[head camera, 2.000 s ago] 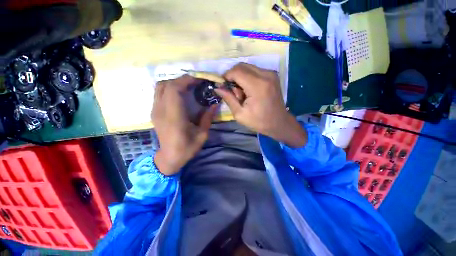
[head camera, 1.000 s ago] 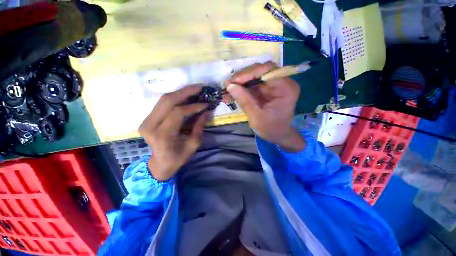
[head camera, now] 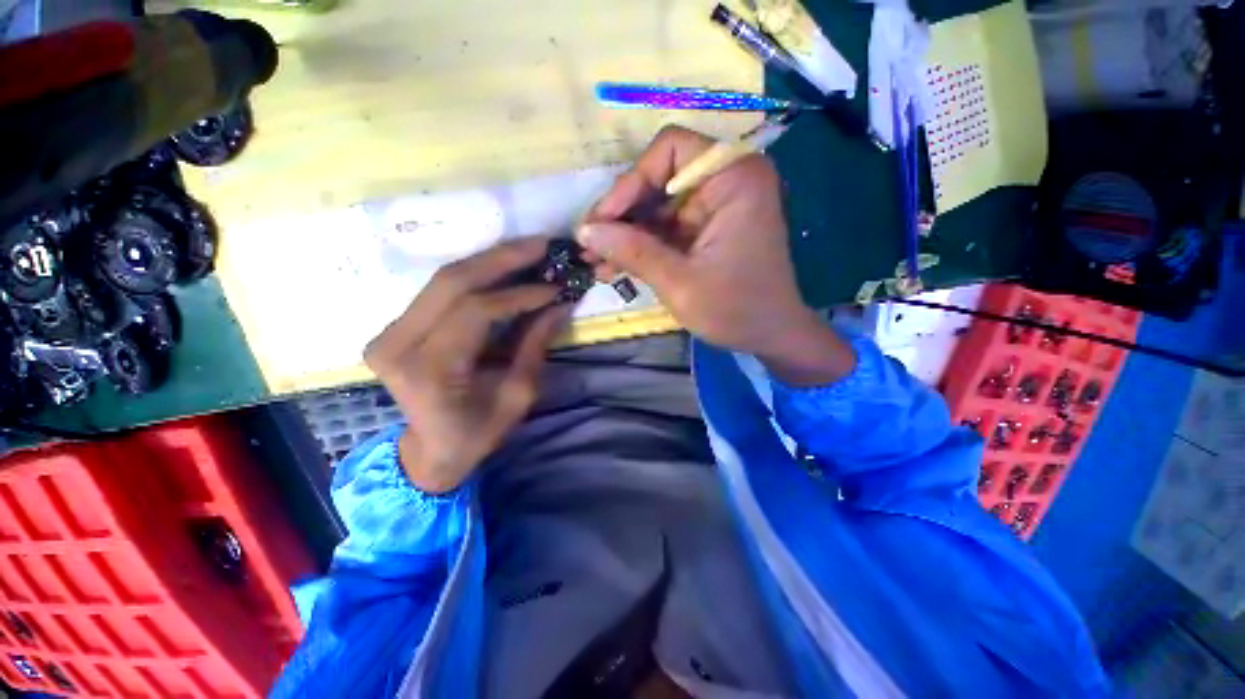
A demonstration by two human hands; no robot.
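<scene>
My left hand [head camera: 471, 348] holds a small round black unit [head camera: 564, 269] by its edge, over the front edge of the yellowish board. My right hand [head camera: 710, 253] holds a pale-handled fine tool [head camera: 713, 161], its handle slanting up and away to the right. My right fingertips are at the unit's right side; the tool's working tip is hidden by the fingers. A small dark piece [head camera: 627, 288] shows just right of the unit; I cannot tell if it is attached.
Glossy black units [head camera: 141, 251] are heaped at left beneath a thick dark hanging tool [head camera: 123, 96]. Iridescent tweezers [head camera: 690, 97] lie behind my right hand. A yellow dotted sheet [head camera: 986, 116] is at upper right. Red compartment trays stand at lower left [head camera: 103, 546] and right [head camera: 1038, 396].
The pale tool first pointed left across the unit, then swung rightward; now its handle stands more steeply behind my right fingers. My left hand moved slightly left and still holds the unit.
</scene>
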